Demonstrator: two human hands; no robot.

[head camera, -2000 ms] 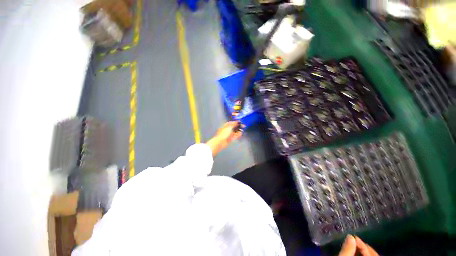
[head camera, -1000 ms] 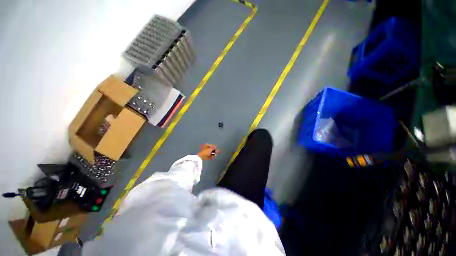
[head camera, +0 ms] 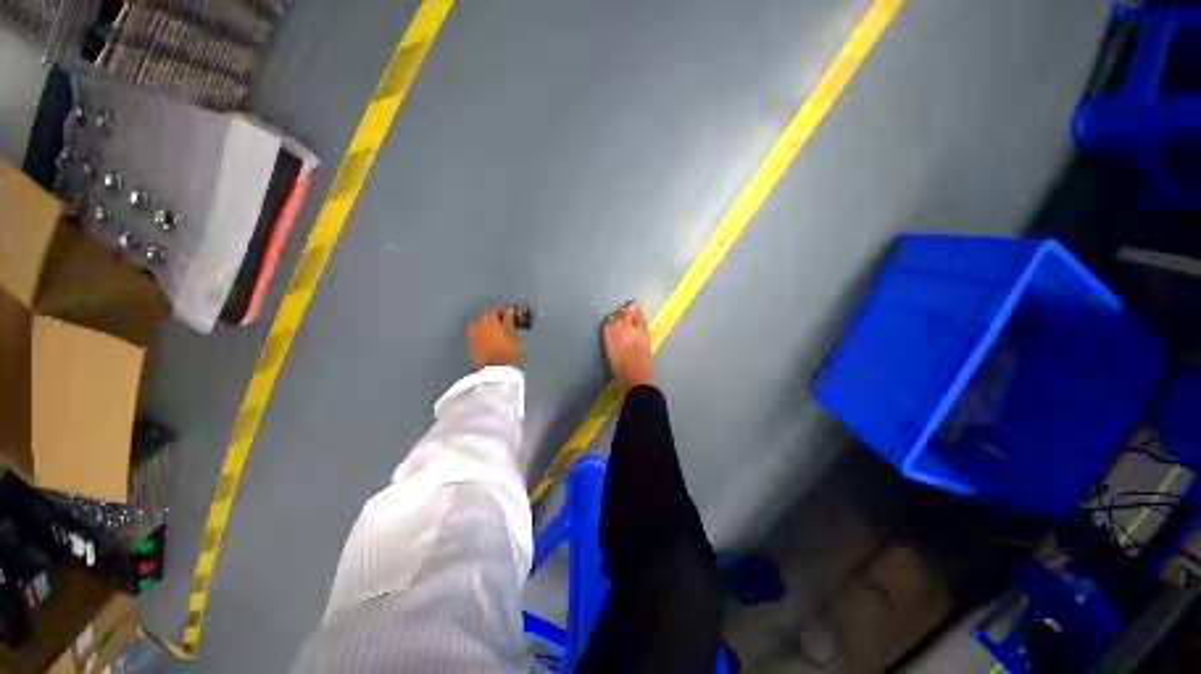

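Note:
My left hand (head camera: 494,337), in a white sleeve, is low over the grey floor. Its fingers are closed on a small dark part (head camera: 523,317) that sticks out at the right of the fingertips. My right hand (head camera: 628,345), at the end of a black sleeve, is just to the right, beside the yellow floor line. Its fingers are bent together. A small dark spot shows at its fingertips, too small to tell if it is a held thing.
A blue bin (head camera: 876,356) stands at the right. Blue stool parts (head camera: 589,527) show below the hands. At the left are an open cardboard box (head camera: 86,408), a clear tray of round shiny parts (head camera: 132,198) and stacked trays (head camera: 185,53). Yellow lines (head camera: 757,198) cross the floor.
The view has moved down towards the floor, and the bench trays are out of it. My right hand has come in beside my left. The loose dark part seen on the floor earlier no longer shows there.

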